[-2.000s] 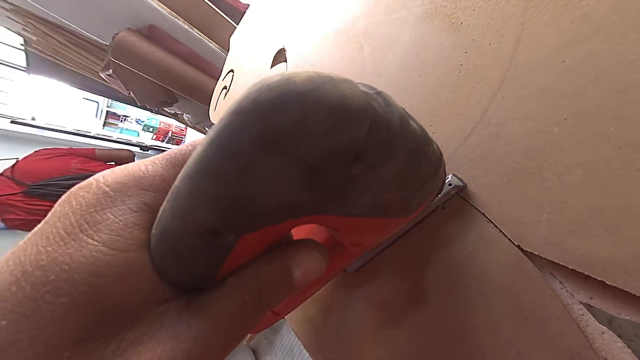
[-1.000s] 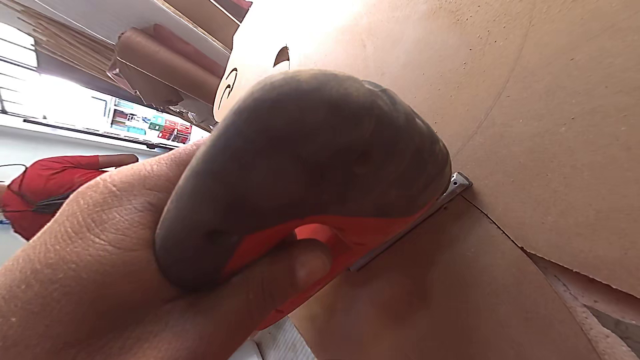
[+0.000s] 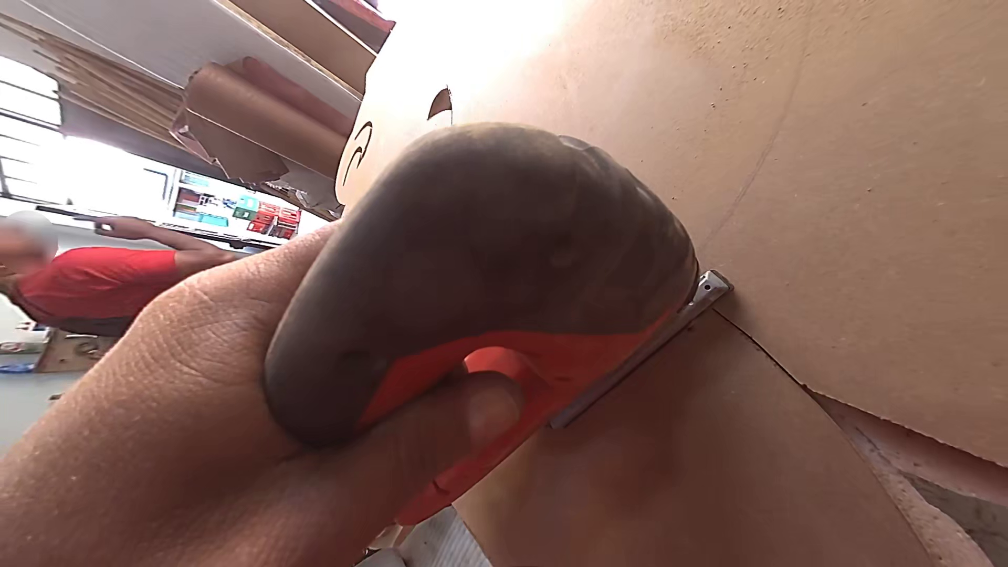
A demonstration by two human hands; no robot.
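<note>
My left hand comes in from the lower left and grips a hand-held tool with a dark grey and red body. The thumb lies along the red underside; the other fingers are hidden behind the body. The tool's narrow metal foot rests against a large tan sheet, leather by its look. A thin cut line runs from the foot's tip toward the lower right, where it widens into a gap. The lower part of the sheet lies beside this cut. My right hand is not in view.
A brown roll of sheet material and long thin strips lie at the upper left. Two small curved cuts or marks show near the sheet's left edge. A person in a red shirt is in the left background, by shelves with coloured items.
The person in the background has shifted, with the head and an outstretched arm now in view. My left hand keeps its grip on the tool, which shows no plain move.
</note>
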